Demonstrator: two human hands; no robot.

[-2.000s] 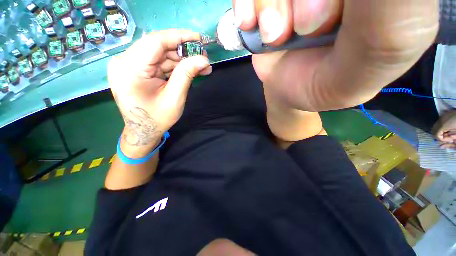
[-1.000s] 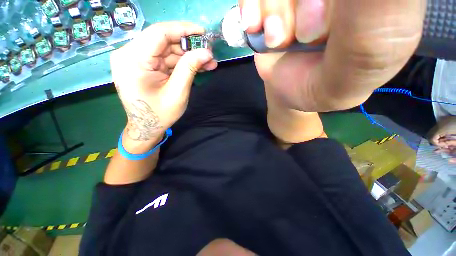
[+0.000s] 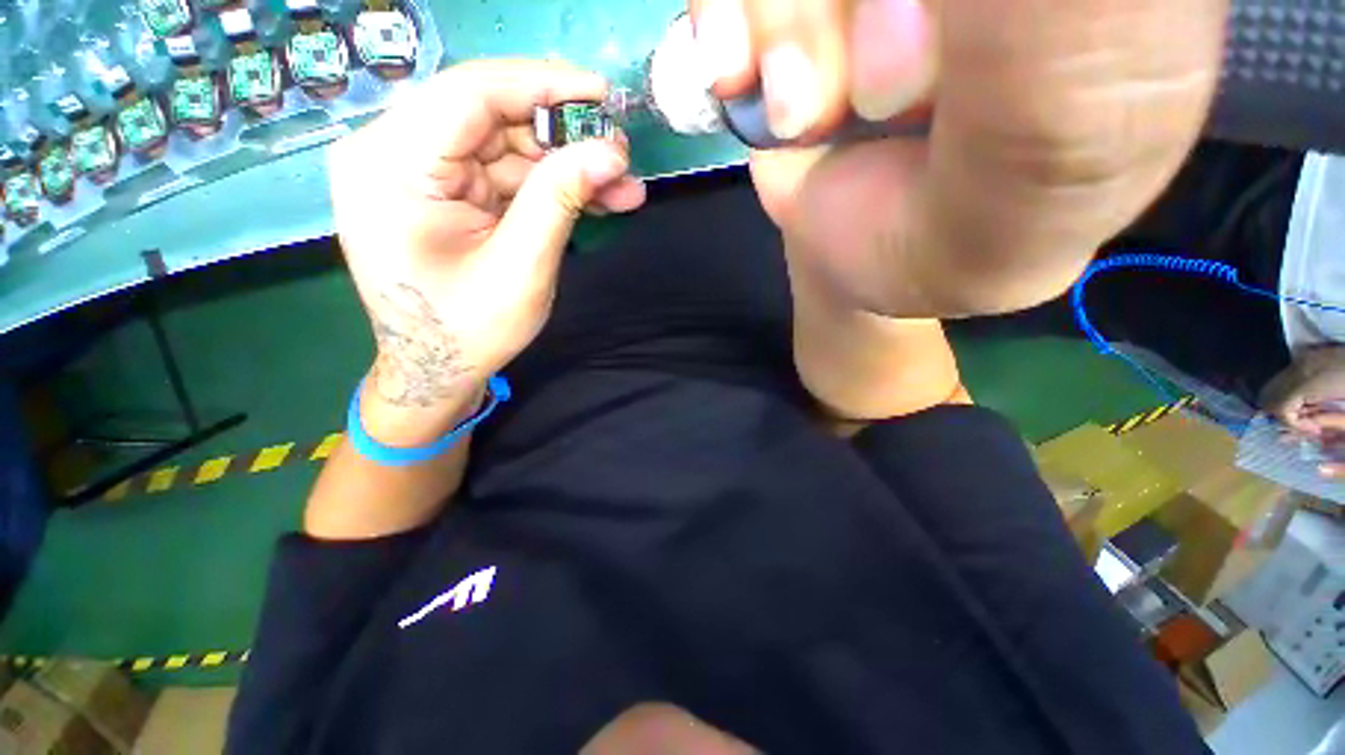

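My left hand [image 3: 472,221], with a blue band at the wrist, pinches a small watch module [image 3: 577,124] between thumb and fingers near the bench edge. The module's green circuit board shows, with a dark end to the left. My right hand [image 3: 974,162] is large and close to the camera, its fingers wrapped around an electric screwdriver [image 3: 1283,74] with a dark textured grip. The driver's pale nose [image 3: 683,81] points left at the module. The thin bit between them is blurred, and its contact with the module is unclear.
A clear blister tray [image 3: 162,155] with rows of green-faced modules lies on the green bench [image 3: 266,221] at upper left. Cardboard boxes [image 3: 1128,479] stand on the floor at lower right. Another person's hand [image 3: 1305,395] and a coiled blue cord [image 3: 1165,266] are at the right.
My left hand and the module have shifted slightly right and up since the earliest frame. More of the driver's textured grip shows at the upper right. Both holds are unchanged.
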